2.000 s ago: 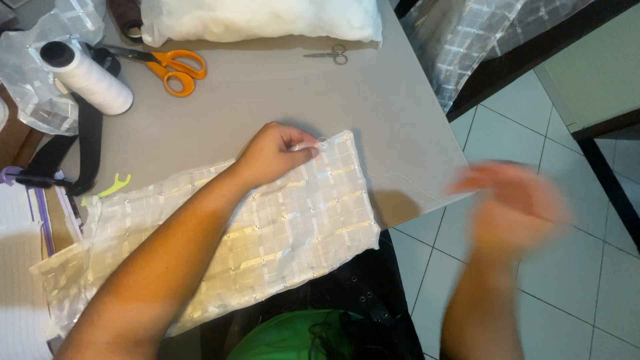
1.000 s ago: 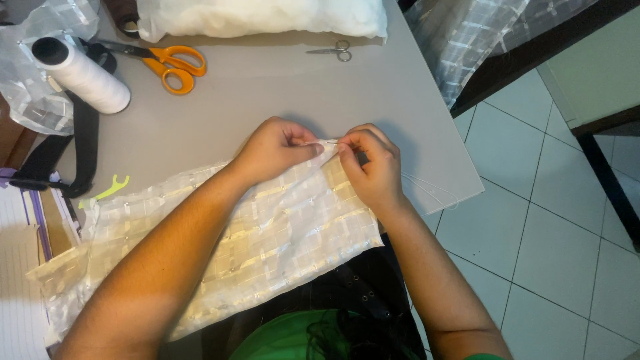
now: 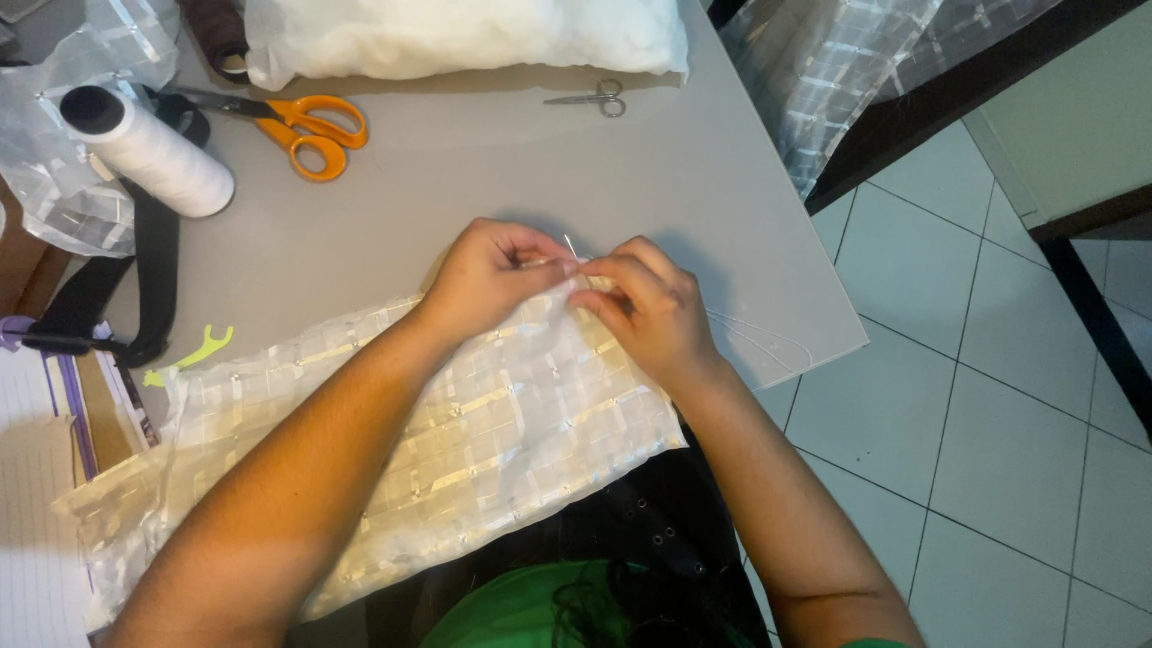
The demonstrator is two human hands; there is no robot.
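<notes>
A sheer white checked fabric piece (image 3: 504, 405) lies across the near part of the table and over its front edge. My left hand (image 3: 504, 270) pinches its upper edge near the right corner. Close beside it, my right hand (image 3: 648, 301) has its fingertips on the same edge. The thin metal tip of a sewing needle (image 3: 570, 245) points up between the two hands; which fingers hold it is hidden. White thread (image 3: 765, 342) loops over the table to the right of my right hand.
Orange-handled scissors (image 3: 315, 130), a white thread cone (image 3: 153, 153) and a black strap (image 3: 155, 270) are at the upper left. Small metal scissors (image 3: 598, 99) lie below a stuffed white cushion (image 3: 468, 36). A yellow-green plastic piece (image 3: 202, 351) and lined paper (image 3: 36, 504) are at the left.
My right hand, out over the floor two seconds ago, came back to the fabric edge beside my left hand and is still there. The needle tip now shows between them.
</notes>
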